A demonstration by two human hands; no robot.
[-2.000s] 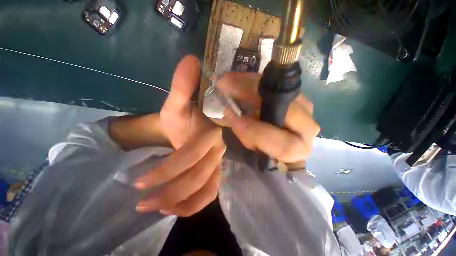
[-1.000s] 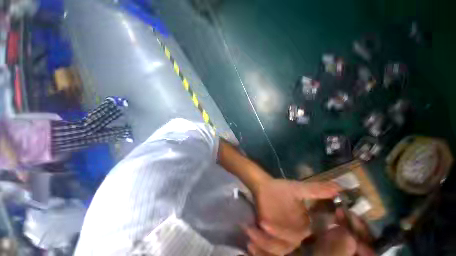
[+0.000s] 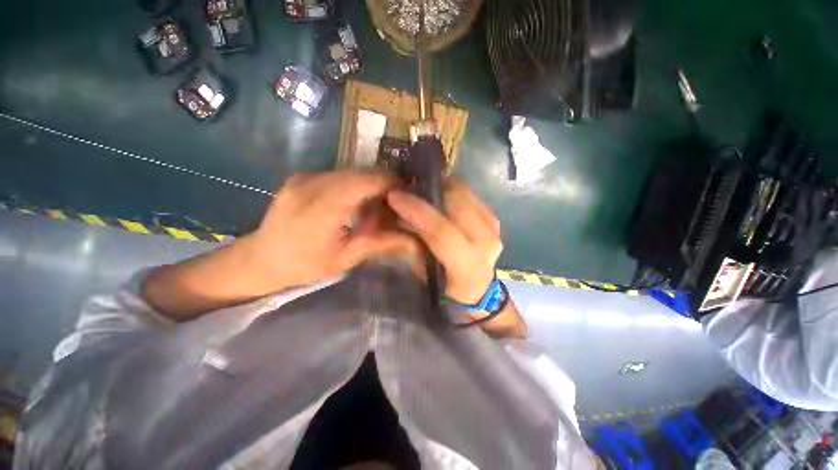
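Note:
My right hand (image 3: 459,240), with a blue wrist strap, grips the black handle of a soldering iron (image 3: 424,170). The iron's metal barrel points away from me, its far end over the round dish (image 3: 390,35). My left hand (image 3: 317,220) is curled against my right hand's fingers; what it holds, if anything, is hidden. A tan work block (image 3: 452,119) lies just beyond my hands with a white pad (image 3: 369,136) on it. A dark circuit module (image 3: 395,151) sits beside the pad, partly covered by the iron and hands.
Several black modules (image 3: 300,90) lie at the upper left. A thin pale wire (image 3: 138,147) runs from the left edge to my left hand. A fume fan (image 3: 533,46), crumpled tissue (image 3: 529,151) and ribbed black trays (image 3: 726,216) are on the right. A person's pale sleeve (image 3: 781,344) shows at the right edge.
The view swung left, then came back to the block, now showing more of the bench. My left hand, spread two seconds ago, is now curled against my right hand. The iron remains in my right hand.

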